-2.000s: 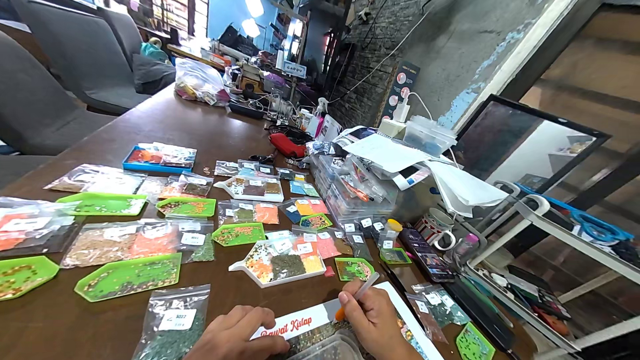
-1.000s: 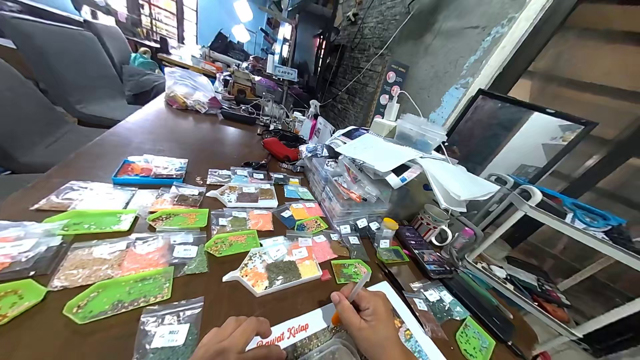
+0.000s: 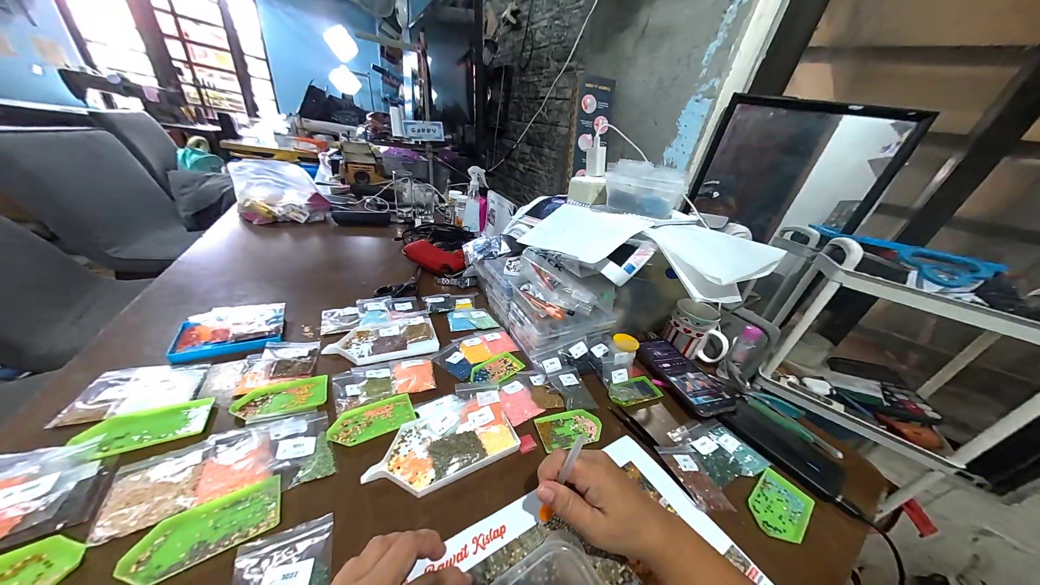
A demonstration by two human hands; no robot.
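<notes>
My right hand [image 3: 597, 504] grips a translucent pen-like applicator [image 3: 571, 463] with an orange tip, its point low over a printed canvas sheet [image 3: 487, 546] with a white border and red lettering. Fingers spread, my left hand [image 3: 398, 559] rests at the sheet's left edge and holds nothing visible. Between the hands, a clear plastic container [image 3: 552, 565] lies on the sheet, cut off by the frame's bottom. Just beyond the sheet sit a white tray of coloured beads [image 3: 443, 447] and a small green tray [image 3: 569, 429]. A small red piece [image 3: 527, 444] lies between them.
Several green trays [image 3: 203, 532] and labelled bead bags [image 3: 154, 487] spread leftward. A blue tray [image 3: 223, 348] stands farther back. Beyond my right hand are a phone [image 3: 686, 378], a mug [image 3: 695, 329] and stacked clear boxes [image 3: 552, 309]. A white metal rack [image 3: 894, 301] stands at right.
My right hand keeps hold of the applicator, which now stands more upright than two seconds ago. The left hand stays by the sheet's left edge. The view has tilted slightly.
</notes>
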